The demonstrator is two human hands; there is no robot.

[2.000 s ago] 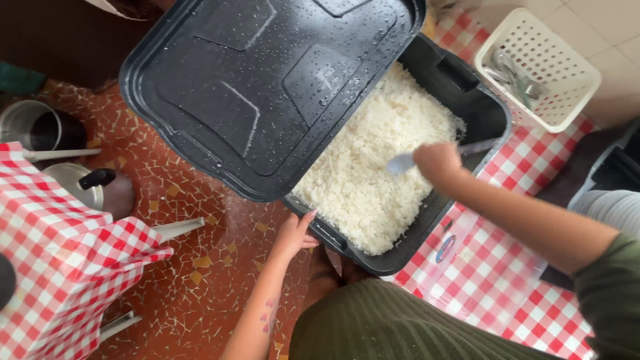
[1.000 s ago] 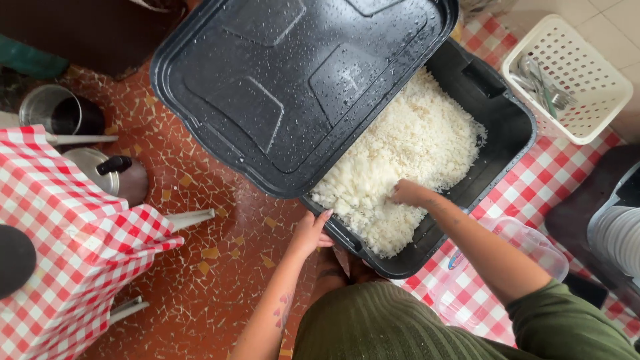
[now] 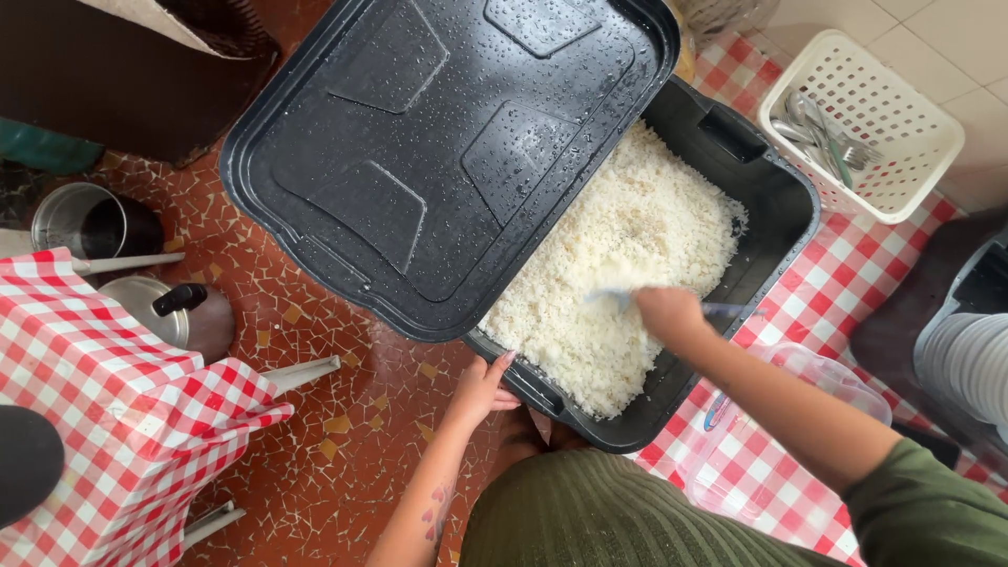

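A large black plastic bin (image 3: pixel 776 236) holds a heap of cooked white rice (image 3: pixel 598 346). Its wet black lid (image 3: pixel 441 165) lies askew over the bin's left part. My right hand (image 3: pixel 669 315) is closed around a spoon or similar utensil (image 3: pixel 728 309), whose blurred bluish end is in the rice. The handle sticks out to the right of my fist. At the bin's near left rim is my left hand (image 3: pixel 484 390), its thumb on the rim and its other fingers partly hidden below it.
A white perforated basket (image 3: pixel 906 142) with metal cutlery stands on the red checked tablecloth (image 3: pixel 850 260). Nearby are a clear plastic container (image 3: pixel 835 386) and stacked white plates (image 3: pixel 972 366). Metal pots (image 3: pixel 142 303) stand at left, beside another cloth-covered table (image 3: pixel 94 394).
A second ago my right hand was down in the rice, nearer the bin's lower left; now it is higher on the heap, with the utensil's handle showing. My left hand stays at the rim.
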